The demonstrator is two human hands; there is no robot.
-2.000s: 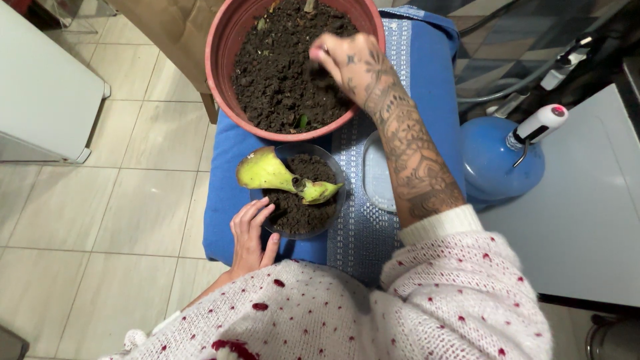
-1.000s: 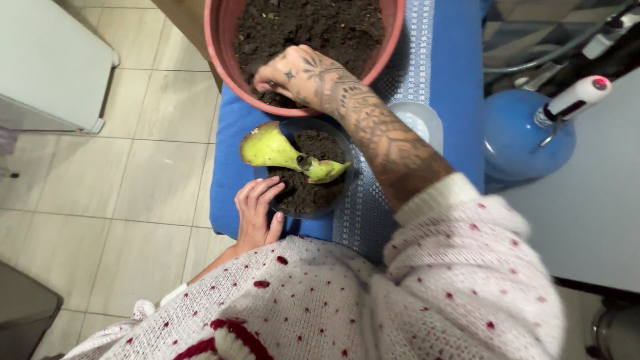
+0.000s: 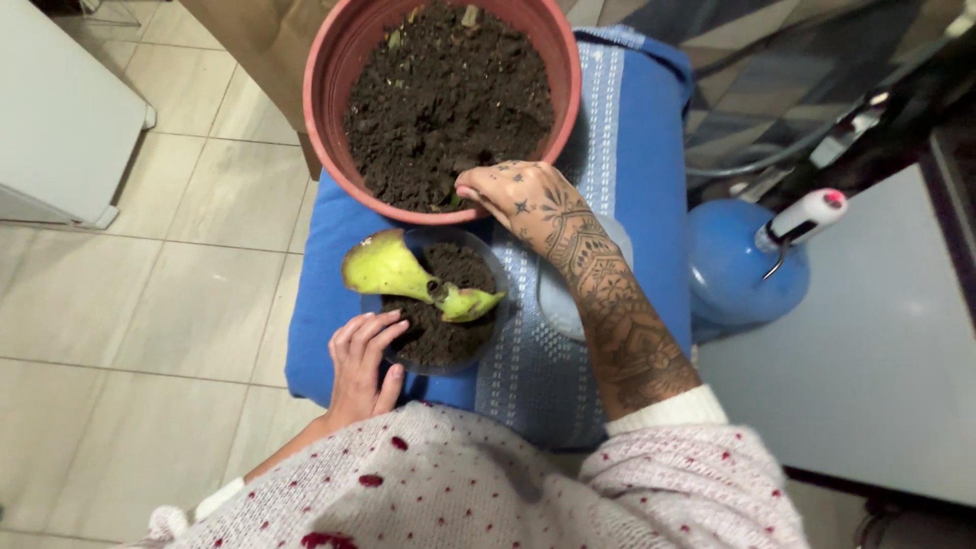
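A large reddish-brown plastic pot [image 3: 316, 114] holds dark soil [image 3: 450, 114] at the top of the view. At its near right rim is my right hand [image 3: 515, 194], back up and fingers curled; whether it holds soil is hidden. Below the pot, a small clear container [image 3: 499, 335] also contains soil. Over that soil lies a yellow-green plant piece [image 3: 389, 267] with two thick leaves and a browned edge. My left hand [image 3: 366, 366] rests against the small container's near left side, fingers apart, fingertips over its rim.
Blue cloth [image 3: 648, 137] covers the surface beneath both containers. A translucent lid or dish [image 3: 560, 301] lies partly under my right forearm. To the right stand a blue water jug [image 3: 743, 267] with a dispenser pump [image 3: 808, 217] and a pale tabletop [image 3: 839, 366]. A white appliance [image 3: 61, 114] is at left.
My right hand has moved from over the soil in the large pot to its near right rim. My left hand stays beside the small container.
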